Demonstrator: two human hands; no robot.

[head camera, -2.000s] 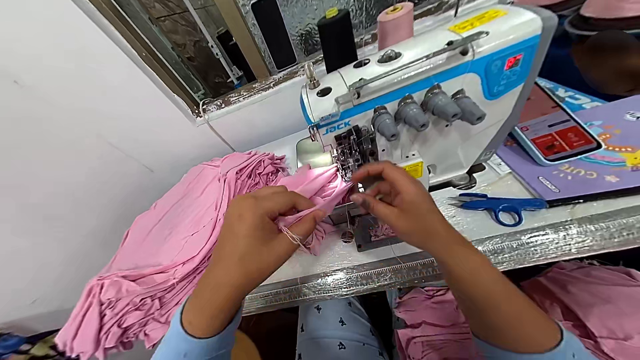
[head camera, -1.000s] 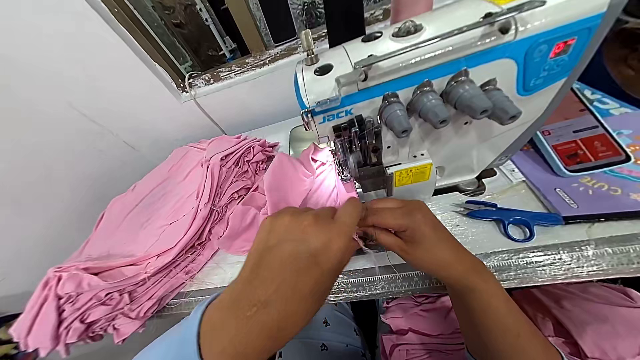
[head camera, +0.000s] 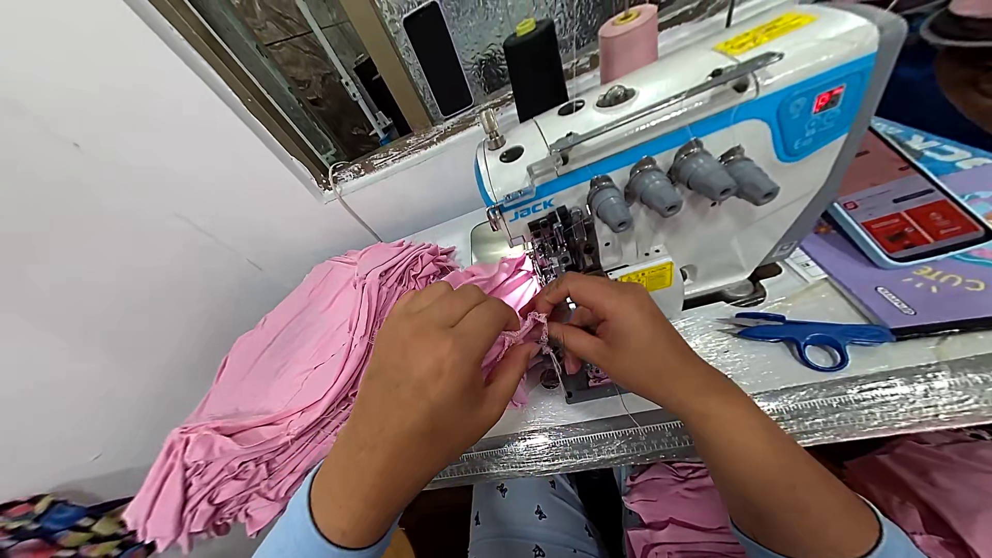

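Note:
A white and blue Jack overlock sewing machine (head camera: 659,186) stands on the table, its lamp lighting the needle area. Just in front of the presser foot, my left hand (head camera: 442,356) grips a pink knit fabric piece (head camera: 508,283). Its stitched edge, with loose thread ends, is pinched between the fingers of my right hand (head camera: 612,329), close beside the left. The piece runs back toward the foot; whether it lies under the foot is hidden. Left of the machine lies a thick stack of pink fabric pieces (head camera: 302,349), hanging over the table's front edge.
Blue thread snips (head camera: 814,333) lie right of my right hand. Beyond them a phone (head camera: 911,201) rests on a purple notebook (head camera: 868,291). Black (head camera: 535,70) and pink thread cones (head camera: 628,46) stand behind the machine. A measuring tape (head camera: 589,442) runs along the table edge; more pink fabric (head camera: 682,504) lies below.
My hands were lower, touching each other, one second ago; now they are slightly apart, with the fabric's stitched edge visible between them. The view has pulled back from the machine.

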